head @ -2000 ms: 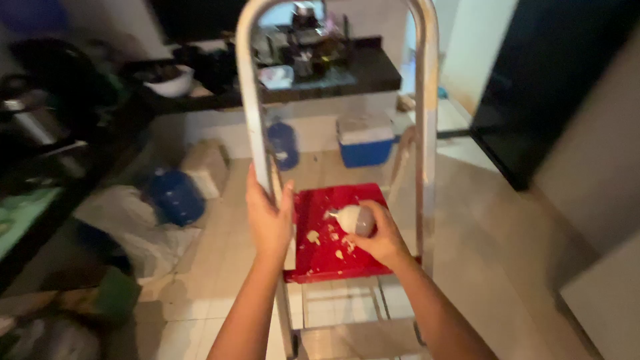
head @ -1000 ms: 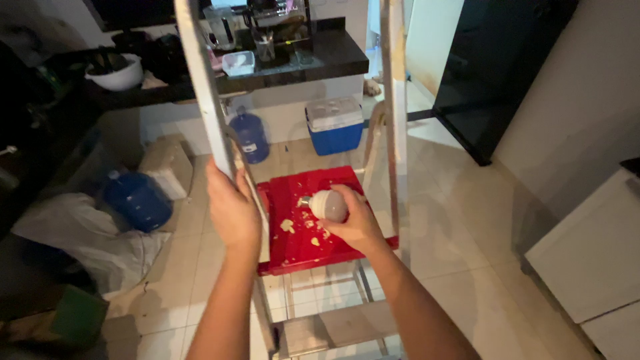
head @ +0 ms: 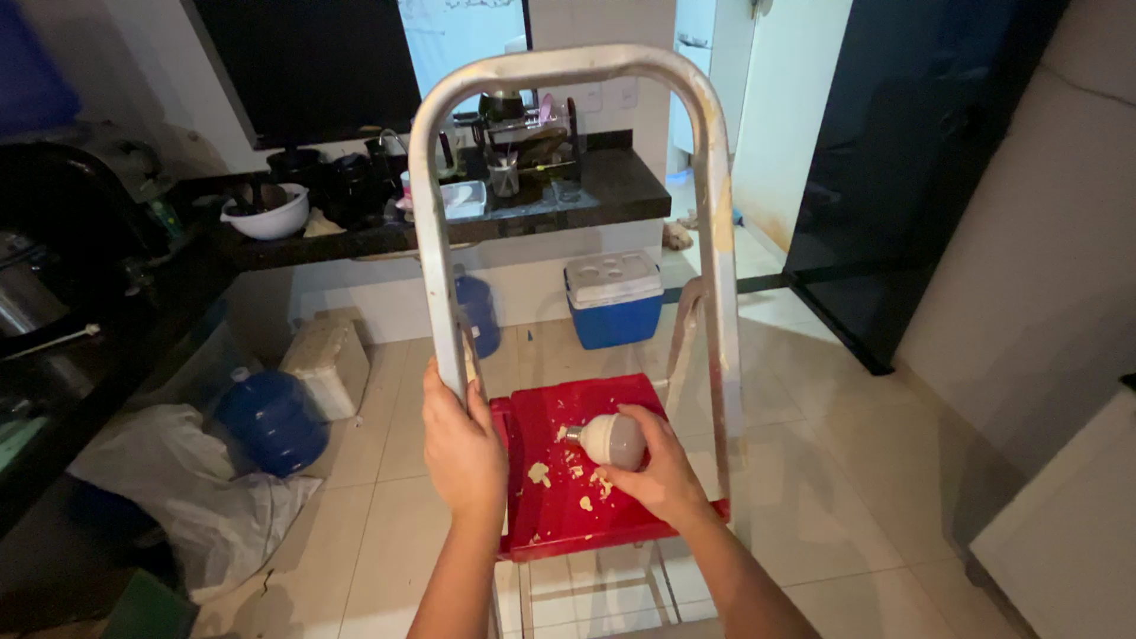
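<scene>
My left hand (head: 464, 441) is wrapped around the left rail of a metal stepladder (head: 721, 231), just above its red top step (head: 568, 524). Between the thumb and fingers of my right hand (head: 658, 470) is a light bulb (head: 612, 441), lying sideways over the step with its screw base to the left. Whether the bulb rests on the step I cannot tell. Paint-like pale flakes (head: 539, 473) are scattered over the red surface. The ladder's rounded top rail rises in front of me, beyond both hands.
A dark stone counter (head: 612, 191) with dishes and a white bowl (head: 269, 213) runs behind the ladder. Below stand a blue cooler (head: 614, 311), blue water jugs (head: 271, 422) and a foam box (head: 328, 366). A white sack (head: 204, 506) lies at left; a white cabinet (head: 1065, 524) stands at right.
The view has shifted and now takes in the ladder's whole top rail. Both hands keep their holds, the left on the rail and the right on the bulb.
</scene>
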